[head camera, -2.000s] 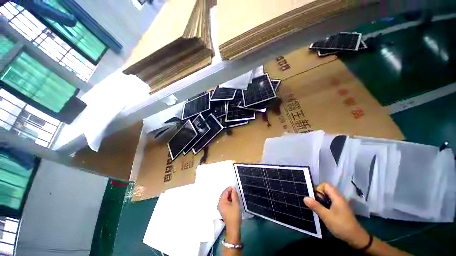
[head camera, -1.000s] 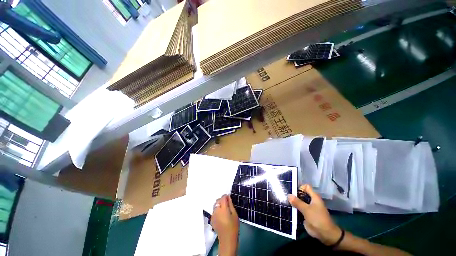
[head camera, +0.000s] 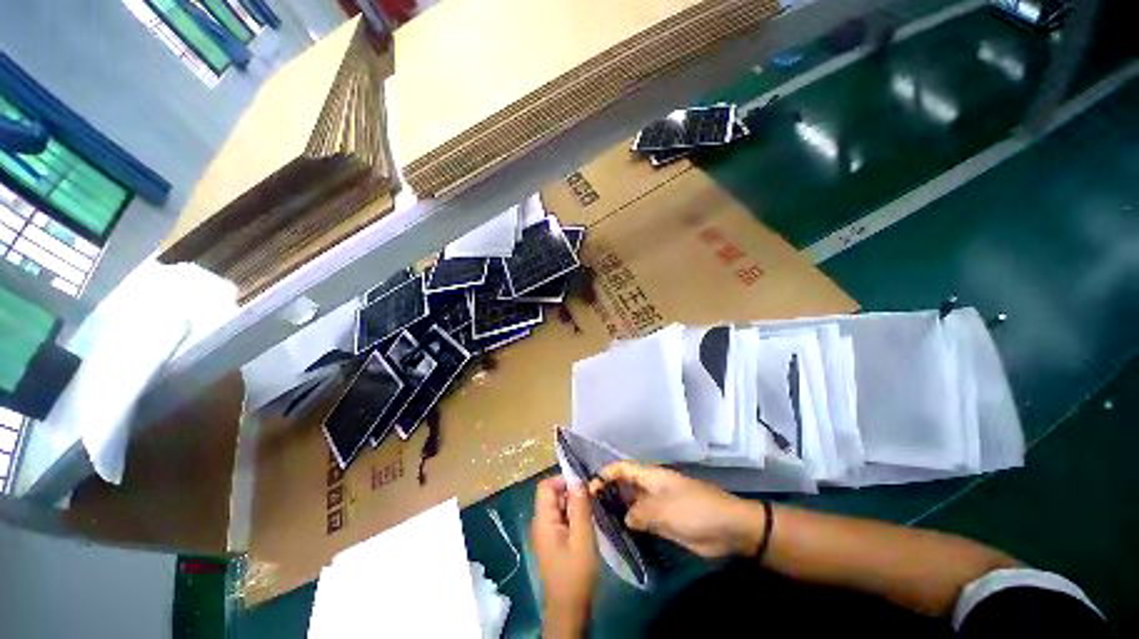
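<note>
A solar panel (head camera: 615, 511) is tilted nearly edge-on at the bottom centre, with white foam bag material (head camera: 578, 459) along it. How far the panel is inside the bag cannot be told. My left hand (head camera: 565, 543) grips the near left edge of the bag. My right hand (head camera: 681, 509) is closed at the panel's dark side, its fingertips partly hidden. A stack of empty foam bags (head camera: 397, 584) lies at the lower left. Bagged panels (head camera: 899, 387) lie in an overlapping row at the right, with dark slivers and a plug showing.
Loose unbagged panels (head camera: 397, 312) lie piled on a printed cardboard sheet (head camera: 681, 256). A few more panels (head camera: 687, 130) lie at its far end. Thick corrugated pads (head camera: 562, 75) stand on the shelf above. The green worktable (head camera: 918, 206) extends right.
The panel has turned from face-up to nearly edge-on, with bag material now along it. My hands have come closer together. The view has shifted, so the surroundings appear further left.
</note>
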